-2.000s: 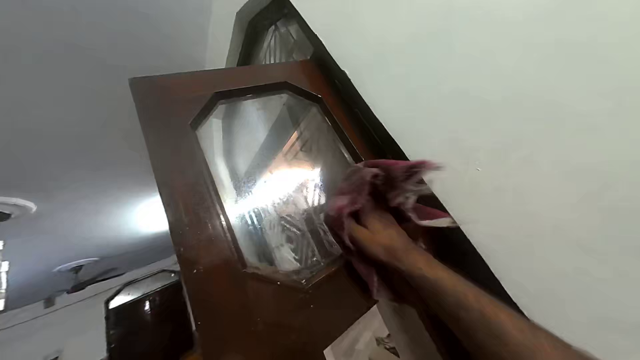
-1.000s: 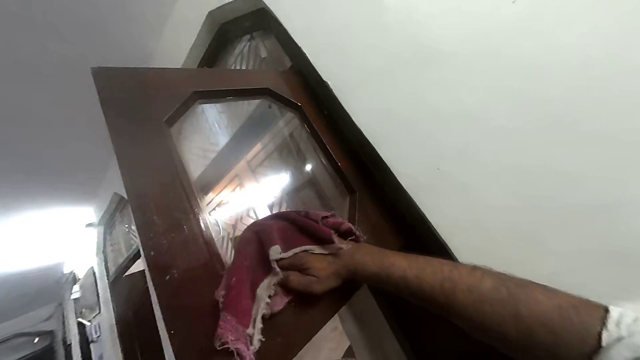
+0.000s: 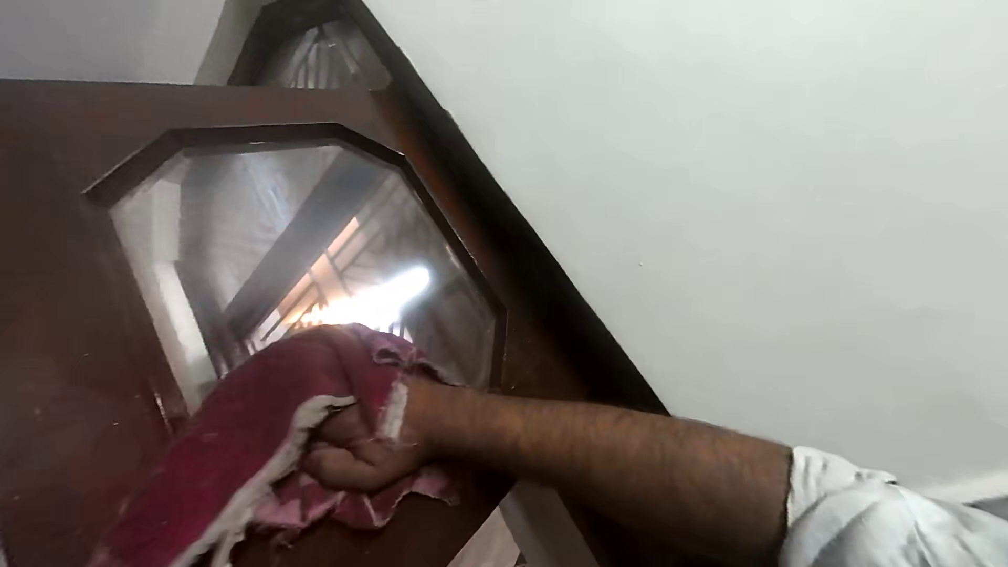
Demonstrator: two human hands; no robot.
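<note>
My right hand (image 3: 362,449) grips a frayed maroon cloth (image 3: 260,425), which is draped over the lower part of a glass pane (image 3: 315,236) in a brown wooden door (image 3: 63,315). The cloth hangs down to the lower left, with a pale ragged edge beside my fingers. My forearm reaches in from the right, with a white sleeve (image 3: 882,512) pushed up near the elbow. A bright light reflects in the pane just above the cloth. My left hand is out of view.
A dark door frame (image 3: 520,244) slants down beside the door, against a pale wall (image 3: 748,236) on the right. Above the door is another glass panel (image 3: 339,59). A further light-coloured panel (image 3: 492,543) shows below my wrist.
Two seconds ago the cloth was bunched at the pane's right edge; a second ago it lay spread over the pane's lower part, as now. The view has come closer to the door.
</note>
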